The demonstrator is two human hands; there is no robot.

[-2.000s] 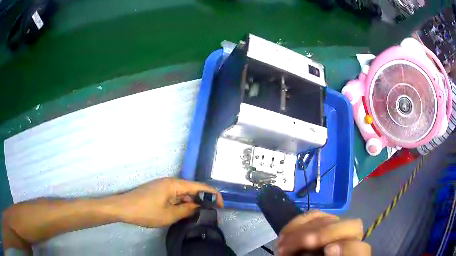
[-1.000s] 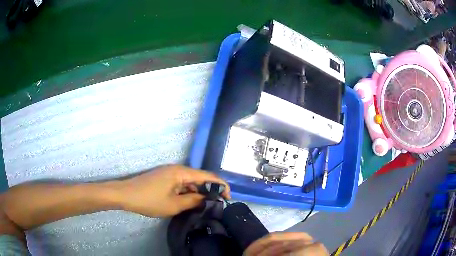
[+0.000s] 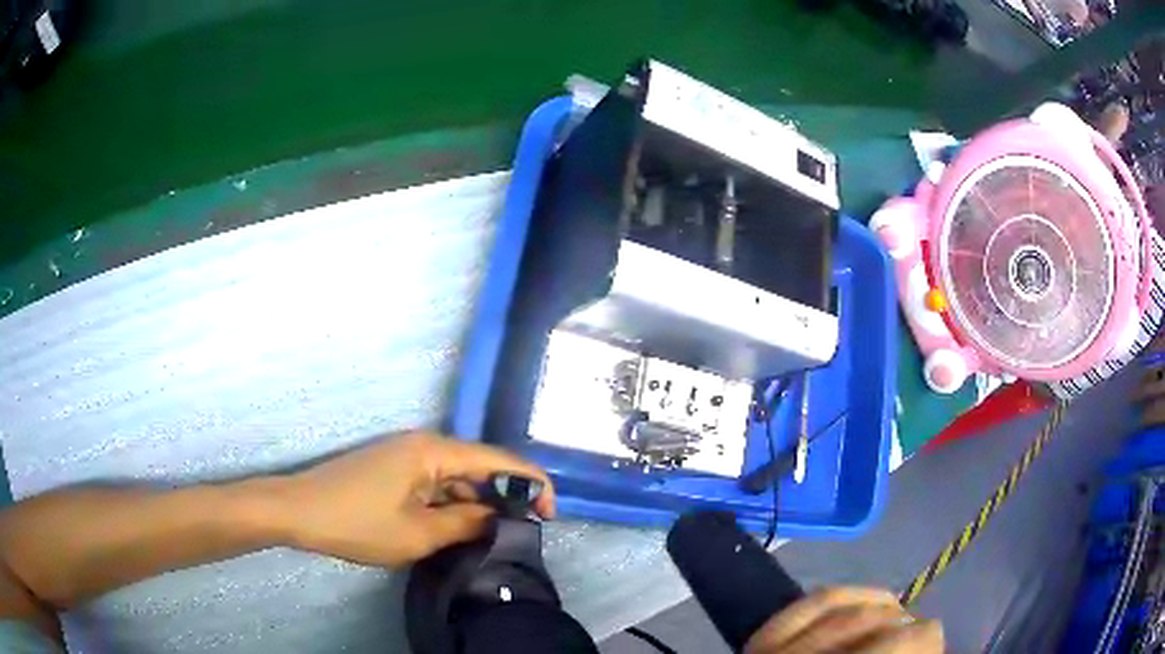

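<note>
My left hand pinches the narrow black band end of the headphones, and a black padded earcup hangs below it at the bottom edge. My right hand is partly cut off by the bottom edge and holds the thick black electric screwdriver, tilted up and left. The screwdriver is apart from the headphones, to their right, near the tray's front rim. Its bit cannot be made out. The white and black screw feeder stands in the blue tray, with its metal pickup plate at the front.
A white foam sheet lies left of the tray. Slim tools and a black cord lie in the tray. A pink animal-shaped fan stands at the right. The green conveyor runs behind, with a black item at upper left.
The screwdriver went from near the feeder's plate to beside the earcup, then moved back right, away from it. My left hand keeps its pinch on the headphones. The camera view has shifted slightly.
</note>
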